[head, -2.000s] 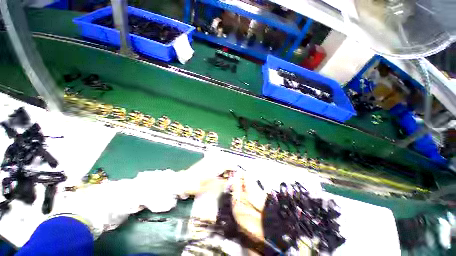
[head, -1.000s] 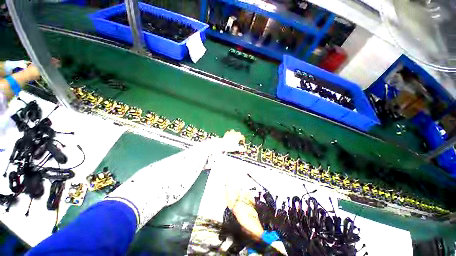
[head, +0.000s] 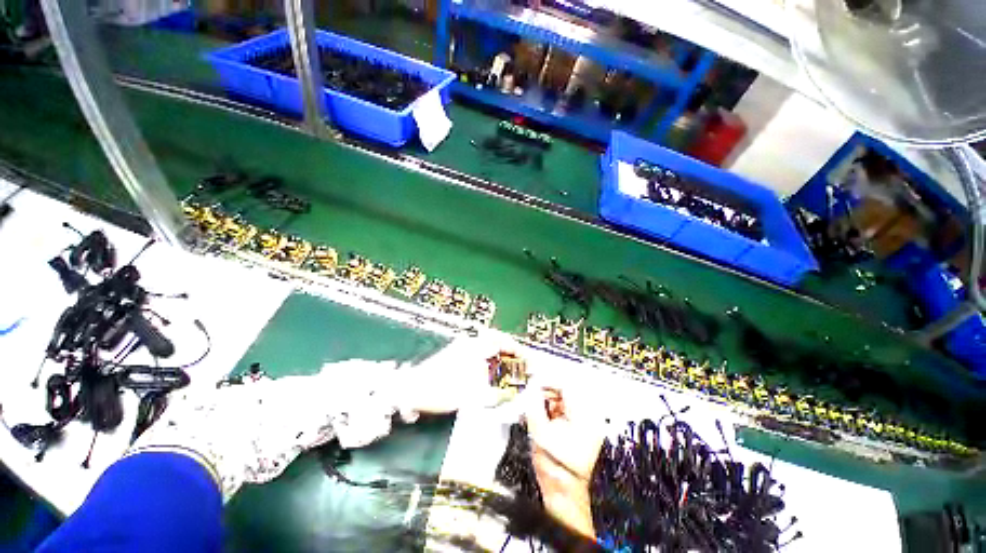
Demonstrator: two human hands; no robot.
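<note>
My left hand [head: 463, 380], with a white patterned sleeve cover, is over the white sheet and holds a small yellow and black circuit board [head: 506, 371] at its fingertips. My right hand [head: 568, 441] is just to the right, its fingers close to the board. A black bundled cable [head: 520, 462] hangs at my right palm, held in that hand; its thin end is too blurred to follow. A heap of black tied cables [head: 692, 481] lies on the white sheet to the right of my right hand.
A row of circuit boards [head: 670, 365] lines the green belt [head: 432, 221], with a small gap ahead of my hands. More cables [head: 103, 335] lie on the left sheet. Blue bins [head: 703, 211] stand beyond the belt. A metal post [head: 124, 140] rises at left; clear round equipment [head: 897, 81] hangs upper right.
My left hand has drawn back from the board row to beside my right hand, with a board in it. The other person's hand at far left has gone from view.
</note>
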